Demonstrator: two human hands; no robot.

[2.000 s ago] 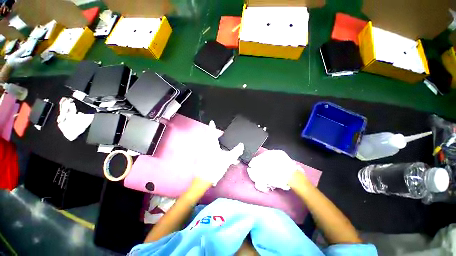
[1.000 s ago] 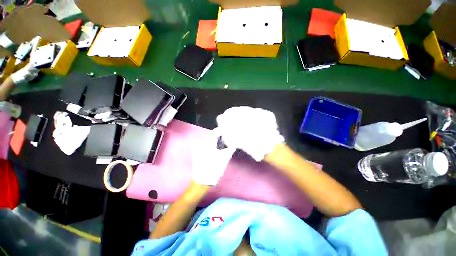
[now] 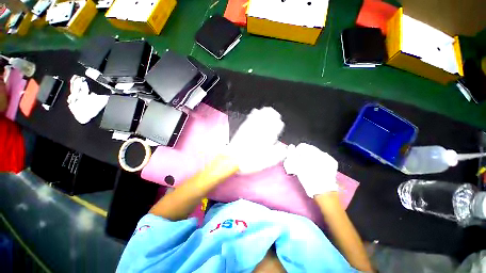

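My left hand [image 3: 254,139], in a white glove, is over the pink mat [image 3: 200,130] and reaches past its far edge. My right hand [image 3: 313,168], also gloved in white, is just right of it. The gloves are bright and blurred, with fingers not clearly separated. No device is visible between them; whether either hand covers or holds something cannot be told. Black devices [image 3: 169,78] are piled left of the mat, with white tabs beneath. Two more devices [image 3: 162,122] lie side by side near its left edge.
A tape roll [image 3: 134,154] touches the mat's left end. A white cloth [image 3: 85,100] lies further left. A blue bin [image 3: 380,135], squeeze bottle [image 3: 426,159] and clear bottle [image 3: 440,199] are on the right. Yellow boxes [image 3: 286,26] and black devices [image 3: 218,36] stand on the green conveyor.
The device between my hands two seconds ago no longer shows. My hands were together a second ago; now the right is lower right, with the left reaching forward. The view has shifted.
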